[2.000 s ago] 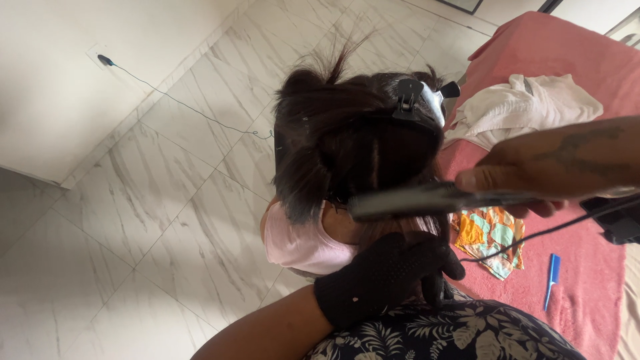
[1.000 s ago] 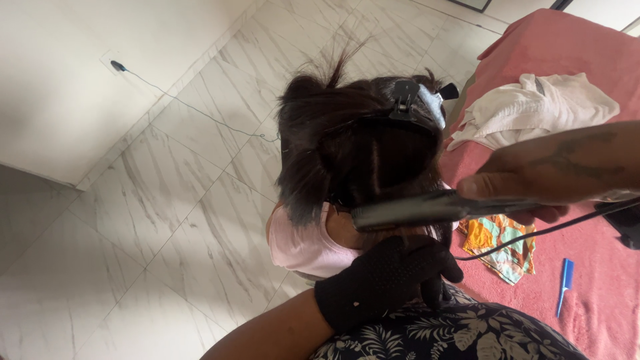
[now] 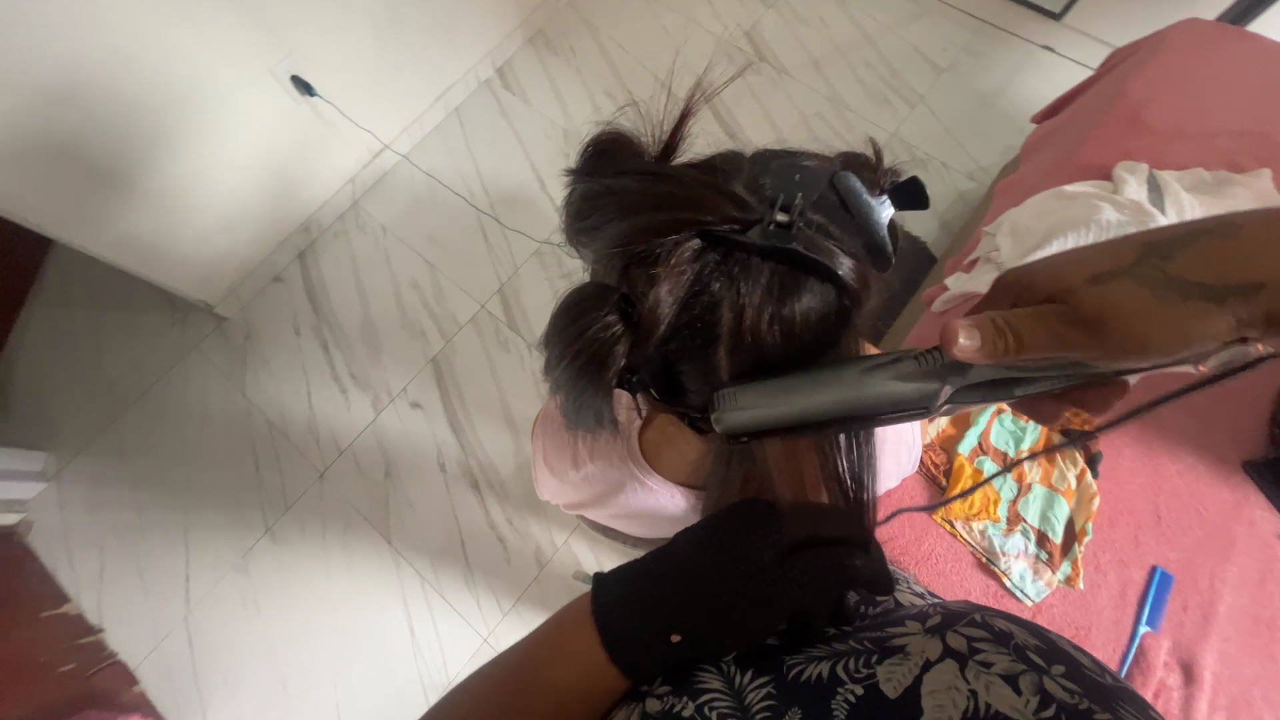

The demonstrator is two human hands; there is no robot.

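Note:
A person in a pink top [image 3: 610, 475] sits with their back to me, dark hair sectioned and pinned up with a black claw clip [image 3: 783, 218] and a shiny sectioning clip [image 3: 872, 215]. My bare right hand [image 3: 1060, 320] grips a black hair straightener [image 3: 835, 395], its plates around a lock of hair just below the nape. Below it, my left hand [image 3: 745, 575], in a black glove, holds the hanging lower part of that lock [image 3: 795, 480]. The fingertips of the left hand are hard to make out against the dark hair.
On the right, a pink-covered surface [image 3: 1200, 480] bears a white cloth [image 3: 1085, 215], a patterned cloth [image 3: 1020, 500] and a blue tail comb [image 3: 1147, 610]. The straightener's cord [image 3: 1130, 415] crosses it. Another cord [image 3: 430, 172] runs from a wall plug [image 3: 302, 85] over the marble-look floor [image 3: 350, 400].
Both hands stay in much the same places, the straightener still across the hair below the nape. More of the hanging lock shows between the straightener and my gloved left hand.

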